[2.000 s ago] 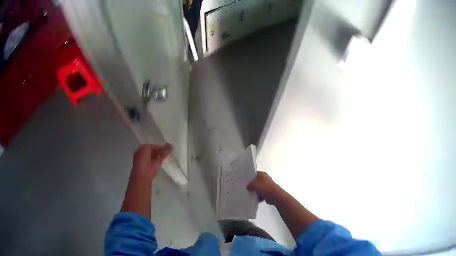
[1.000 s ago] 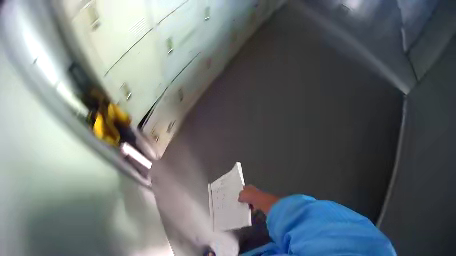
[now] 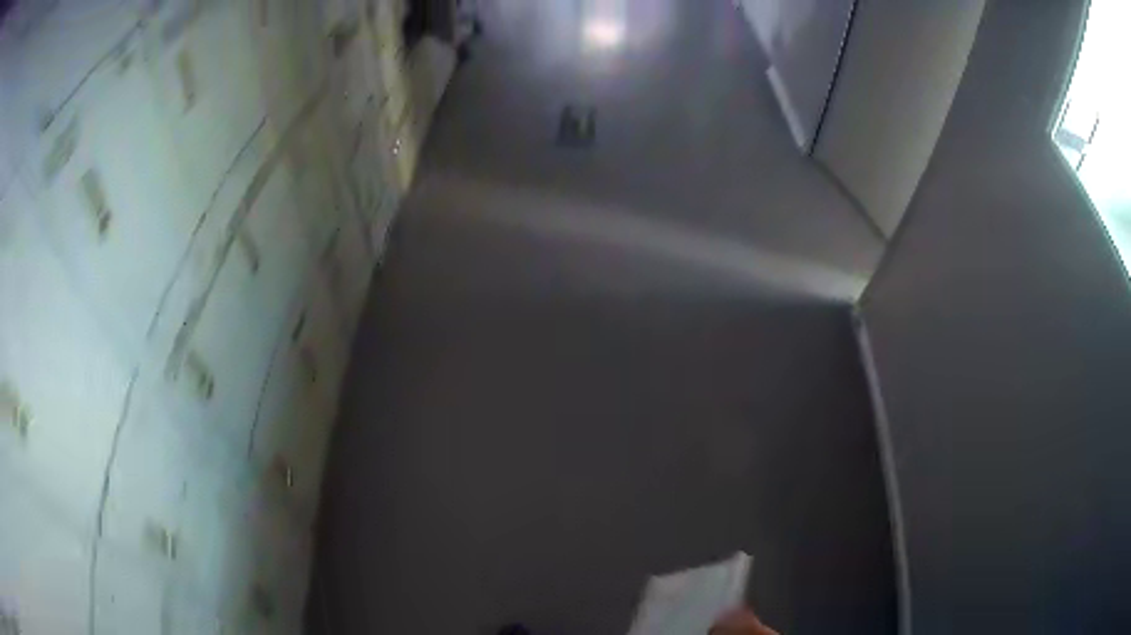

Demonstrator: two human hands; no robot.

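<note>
A folded white record sheet (image 3: 690,598) shows at the bottom edge, right of the middle, cut off by the picture's rim. My right hand (image 3: 742,623) holds it at its right side; only a small part of the hand is in the picture, and it is blurred. My left hand is not in view. Any print on the sheet cannot be read.
A wall of pale lockers (image 3: 186,323) runs along the left, blurred. A grey floor (image 3: 595,409) stretches ahead between it and a grey wall (image 3: 1005,422) on the right. A small dark object (image 3: 577,125) lies on the floor far ahead. A bright opening is at the upper right.
The door and the red stool have left the view. The lockers now line the left side, and the corridor lies ahead. My right hand and the sheet sit lower, partly cut off. My left hand has gone from view.
</note>
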